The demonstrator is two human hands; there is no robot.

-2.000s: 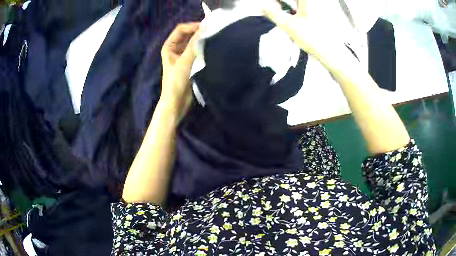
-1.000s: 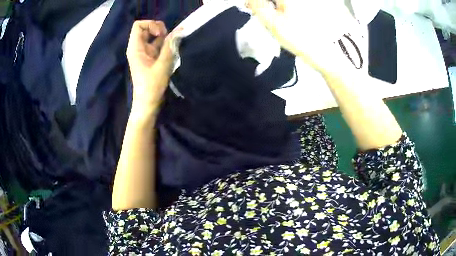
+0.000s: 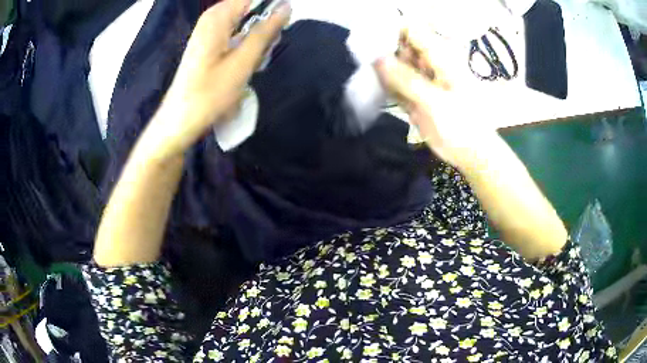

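A dark navy garment (image 3: pixel 305 92) covers the middle of the view and my lap. My left hand (image 3: pixel 216 67) is at its upper left, thumb and fingers closed on a dark edge with pale marks. A white piece (image 3: pixel 239 124) shows just below this hand. My right hand (image 3: pixel 429 99) is at the garment's right side, blurred. Its thumb and fingers pinch a blurred white piece (image 3: pixel 364 96) over the dark cloth. The cloth under both hands is partly hidden.
Black-handled scissors (image 3: pixel 494 55) and a black phone (image 3: pixel 545 49) lie on the white table (image 3: pixel 596 85) at right. More navy cloth (image 3: pixel 50 149) with a white patch (image 3: pixel 117 57) is heaped at left. Green floor shows at lower right.
My left hand has moved up and left along the garment. My right hand has come down towards me, with a white piece at its fingers. The scissors now show fully.
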